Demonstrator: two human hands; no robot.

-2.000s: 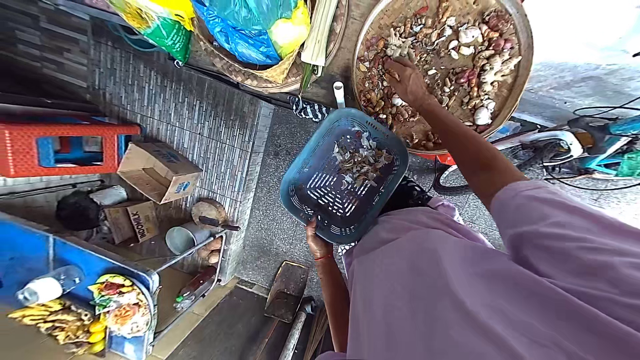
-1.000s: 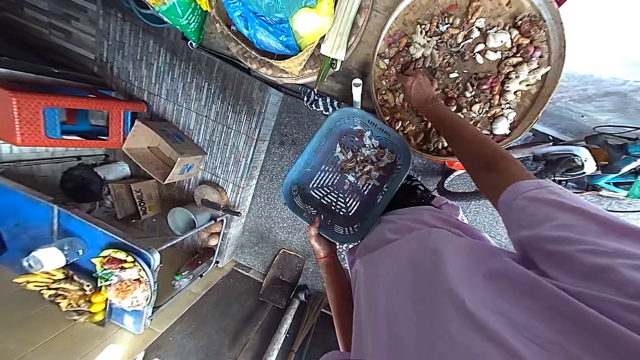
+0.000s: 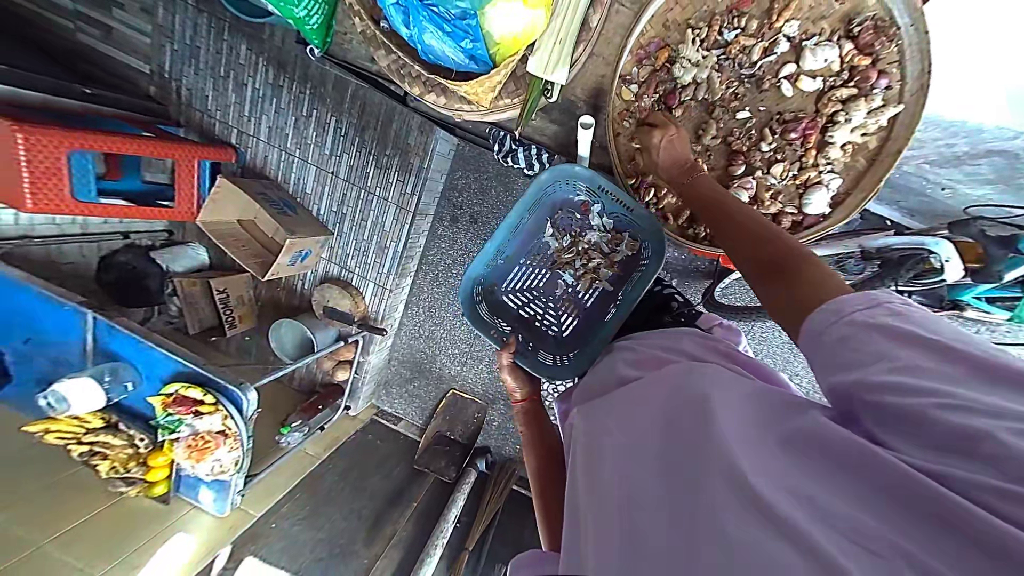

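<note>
My left hand (image 3: 518, 374) grips the rim of a blue-grey plastic basket (image 3: 512, 240) at its lower edge. Dry skins and scraps (image 3: 588, 248) lie on the slotted bottom of the basket. At upper right, my right hand (image 3: 666, 148) reaches down with bent fingers among the pieces near the left side of a round woven bamboo tray (image 3: 912, 96); its fingertips are partly hidden, and I cannot tell whether it holds anything. Garlic bulbs (image 3: 818, 56), shallots, ginger root (image 3: 860, 124) and loose cloves are spread over that tray.
A woven basket (image 3: 384, 48) with plastic bags adjoins the bamboo tray. A white pipe (image 3: 586, 140) stands between tray and plastic basket. At left are a red stool (image 3: 120, 172), a cardboard box (image 3: 256, 228), a metal bucket (image 3: 296, 340) and a blue table (image 3: 48, 320). A bicycle (image 3: 880, 264) is at right.
My right hand has moved down and left across the bamboo tray, from near the ginger root to the tray's left side. My left hand still holds the plastic basket.
</note>
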